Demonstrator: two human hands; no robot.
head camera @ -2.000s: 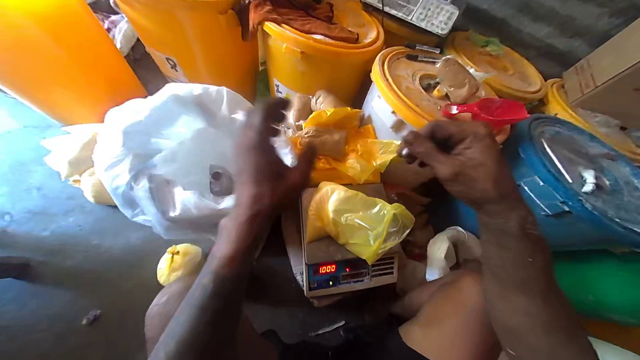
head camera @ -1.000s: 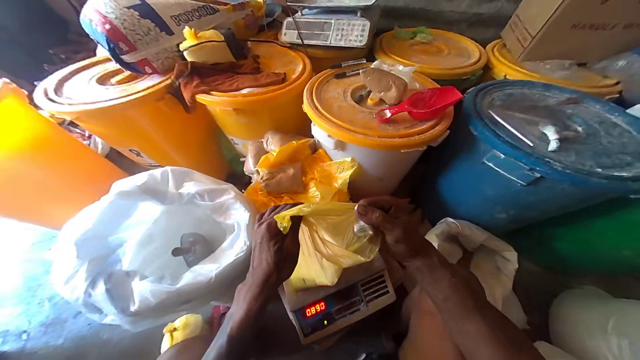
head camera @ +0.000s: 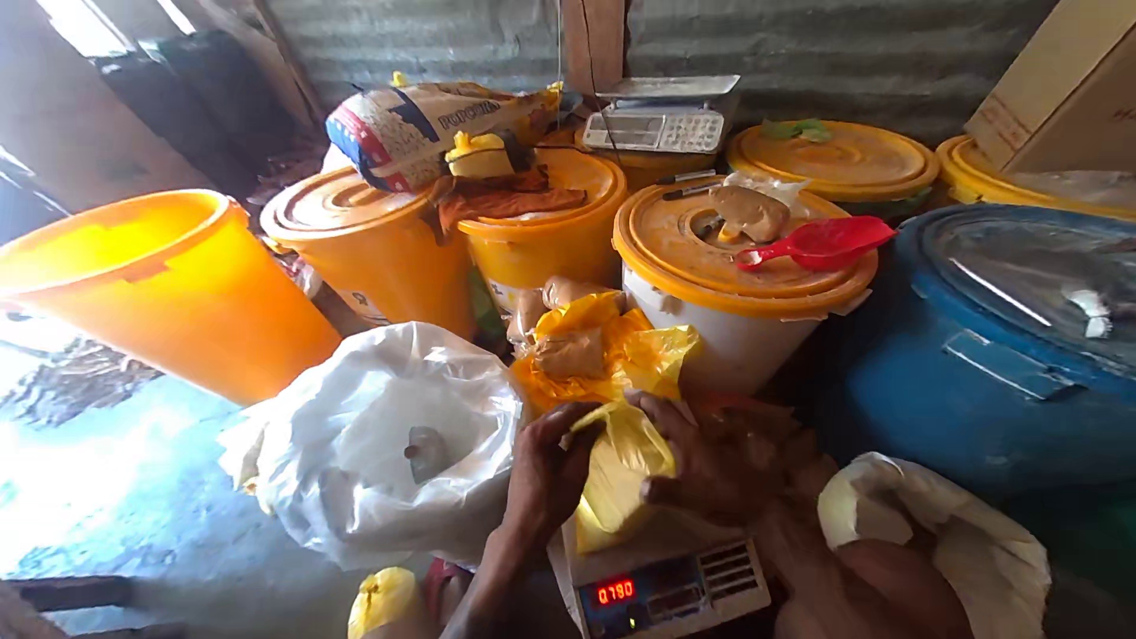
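Note:
A yellow plastic bag [head camera: 617,484] with contents stands on a digital scale [head camera: 674,586] with a lit red display. My left hand [head camera: 550,461] grips the bag's upper left edge. My right hand [head camera: 710,461] is at its upper right side, partly blurred, with fingers against the plastic. Just behind lies an opened orange-yellow bag [head camera: 657,355] with small brown-filled packets [head camera: 570,355]. To the left is a large white plastic-lined sack [head camera: 355,444] with a clear plastic scoop or cut bottle [head camera: 428,454] in it. A tied yellow bag [head camera: 383,603] lies near my left forearm.
Lidded orange buckets [head camera: 550,240] stand behind. A red scoop [head camera: 825,244] rests on a white bucket's orange lid [head camera: 666,257]. A blue drum [head camera: 958,417] is at right, an orange tub [head camera: 204,311] at left. A second scale [head camera: 657,129] stands at the back, and an open sack [head camera: 985,524] at lower right.
Two seconds ago both hands were apart above the bag lying on the scale; now they are at its top and it stands more upright. The display reading has dropped. The view has tilted up.

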